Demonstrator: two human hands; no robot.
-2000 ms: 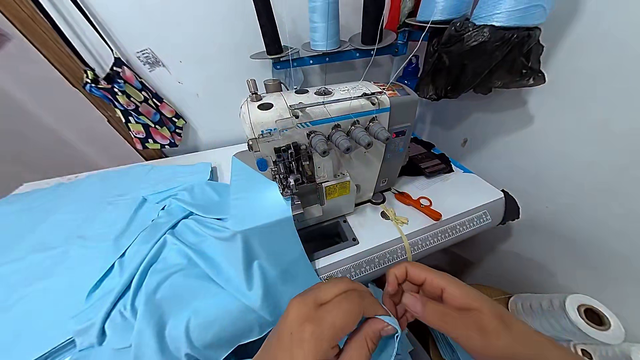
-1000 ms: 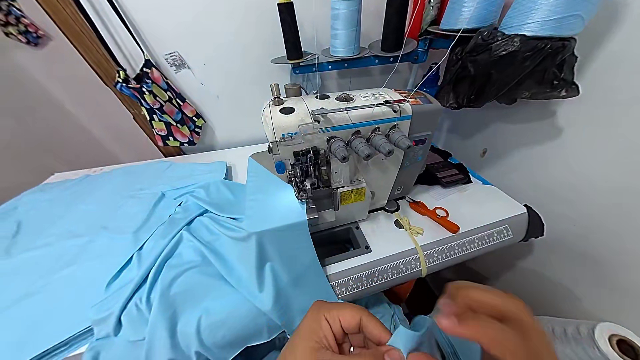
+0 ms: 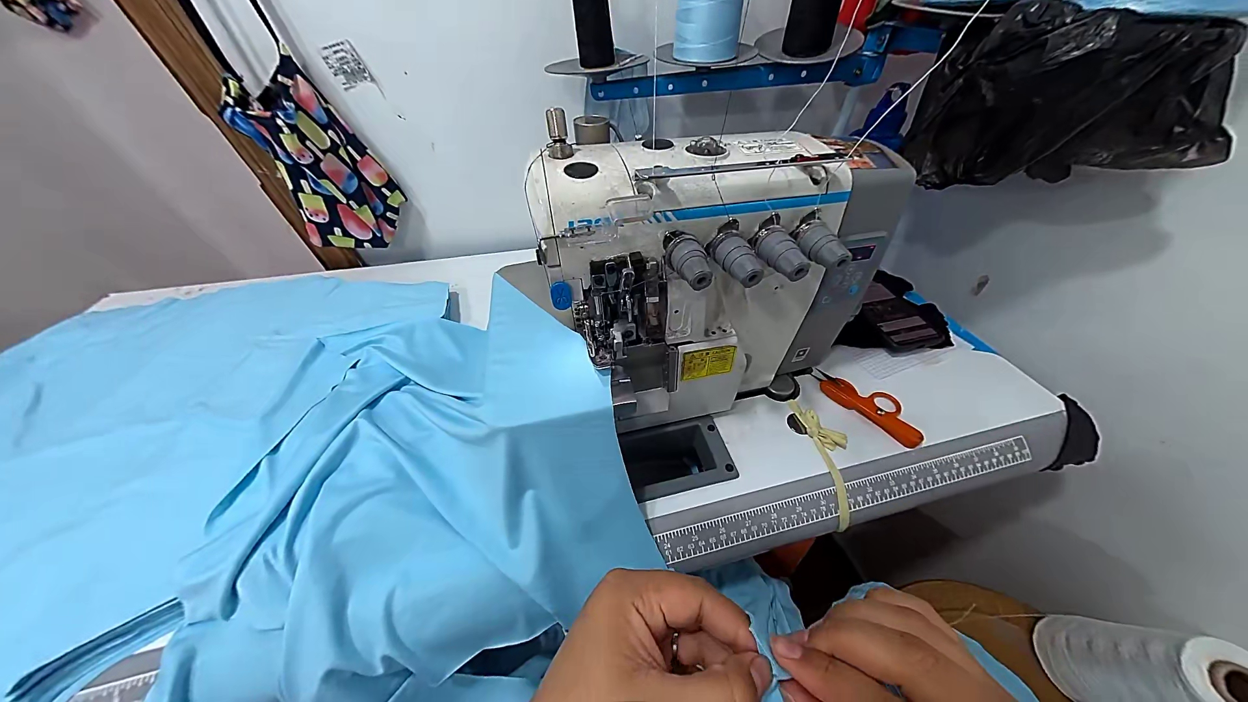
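Note:
Light blue fabric (image 3: 409, 487) is heaped over the left part of the table and hangs past its front edge. At the bottom centre, my left hand (image 3: 663, 643) pinches an edge of blue fabric between thumb and fingers. Close against it on the right, my right hand (image 3: 877, 648) grips the same piece, its fingertips nearly touching the left ones. Behind both hands stands a white and grey overlock sewing machine (image 3: 721, 263), with one corner of the fabric lying up by its presser foot area. Orange thread snips (image 3: 877, 411) lie on the table right of the machine.
A printed ruler tape (image 3: 848, 502) runs along the table's front edge, with a yellow tie (image 3: 834, 458) over it. A large white thread cone (image 3: 1121, 653) is at the lower right. Thread spools (image 3: 707, 29) stand behind the machine, beside a black plastic bag (image 3: 1072, 97). A patterned garment (image 3: 327, 161) hangs at left.
The right hand, lifted and blurred a second ago, is now down against the fabric beside the left hand. The heaped fabric and the snips have stayed in place. The view has shifted somewhat.

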